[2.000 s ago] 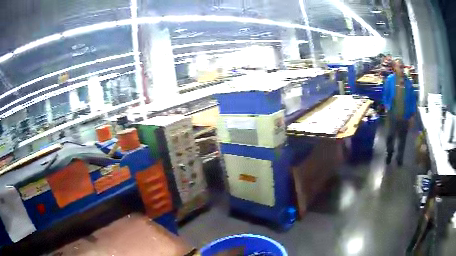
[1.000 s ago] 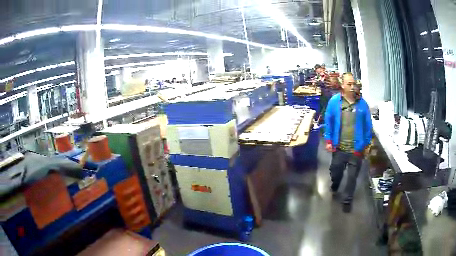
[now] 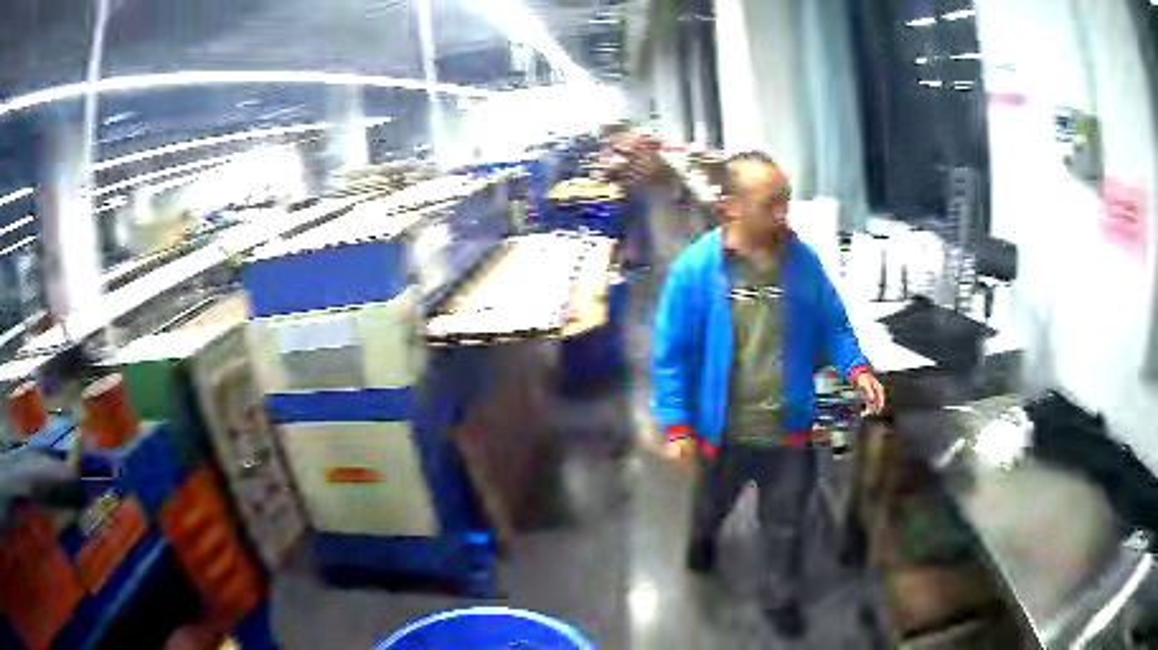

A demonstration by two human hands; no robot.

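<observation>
Neither of my hands is in the picture. Nearest in front of me, the rim of a round blue bin (image 3: 485,622) shows at the bottom edge, cut off by it; its contents cannot be made out. On the right, the metal-topped bench (image 3: 1035,514) is blurred. A crumpled white bundle (image 3: 1001,439) lies on its far part, with black material (image 3: 1095,455) to the right of it.
A person in a blue jacket (image 3: 704,333) stands or walks in the aisle ahead. A blue and cream press (image 3: 346,438) is at the left, with a pale-topped table (image 3: 527,290) beyond it. Orange parts and a green cabinet (image 3: 159,381) are farther left. A windowsill table (image 3: 933,333) holds dark material.
The view has turned right, so the press and bin have shifted left. The person in blue is nearer and larger. More of the bench on the right shows.
</observation>
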